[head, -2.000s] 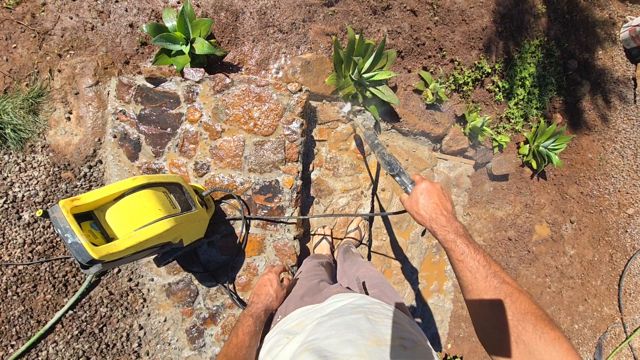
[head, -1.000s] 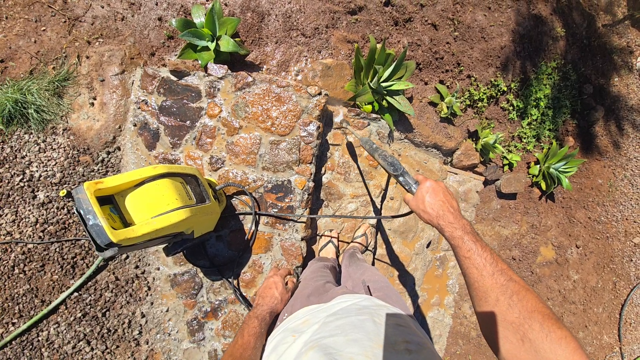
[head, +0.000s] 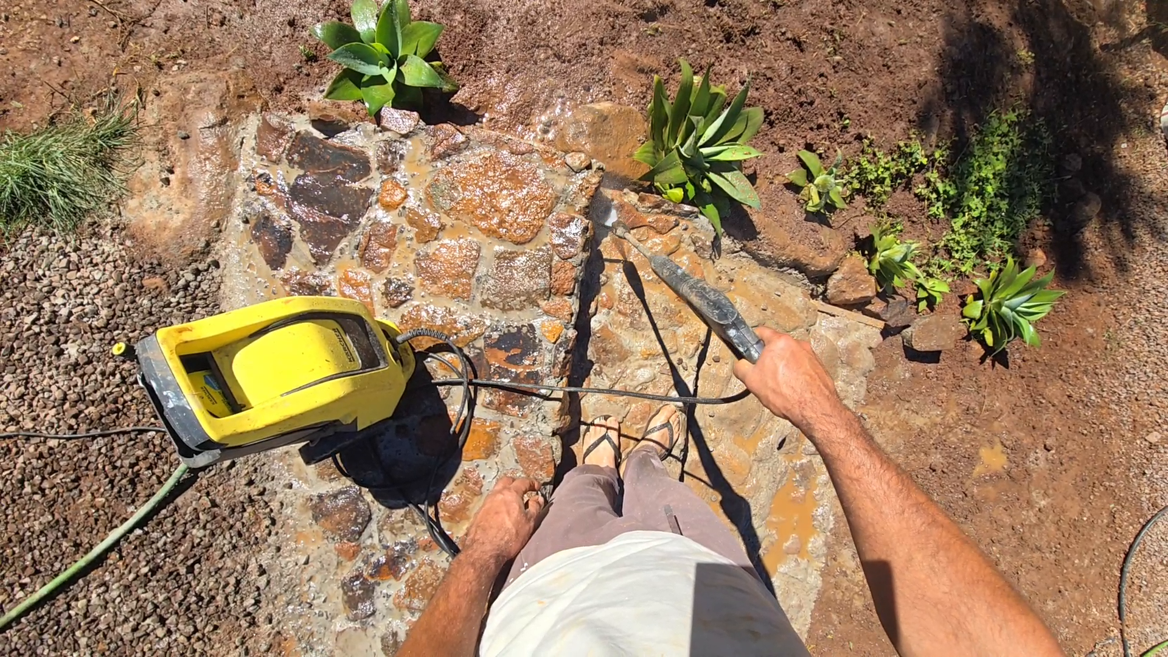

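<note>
My right hand (head: pixel 787 376) grips the rear of a pressure-washer lance (head: pixel 695 294), which points up and left, with white spray (head: pixel 606 215) at its tip against the lower stone paving (head: pixel 630 338). A thin black hose runs from near that hand to a yellow and black pressure washer (head: pixel 283 370), which rests on the left part of the raised stone wall top (head: pixel 497 196). My left hand (head: pixel 507 516) hangs low beside my left thigh, fingers curled; whether it rests on anything is hidden.
A green garden hose (head: pixel 100 543) and a black cable (head: pixel 82 432) reach the washer across gravel (head: pixel 82 338). Succulents (head: pixel 701 141) and rocks (head: pixel 850 281) edge the wet soil. My sandalled feet (head: pixel 659 431) stand on the paving beside the wall's edge. Another hose (head: pixel 1128 566) lies far right.
The lance tip has moved left, away from the large succulent to the foot of the raised wall. The view has shifted slightly. My left hand stays by my thigh.
</note>
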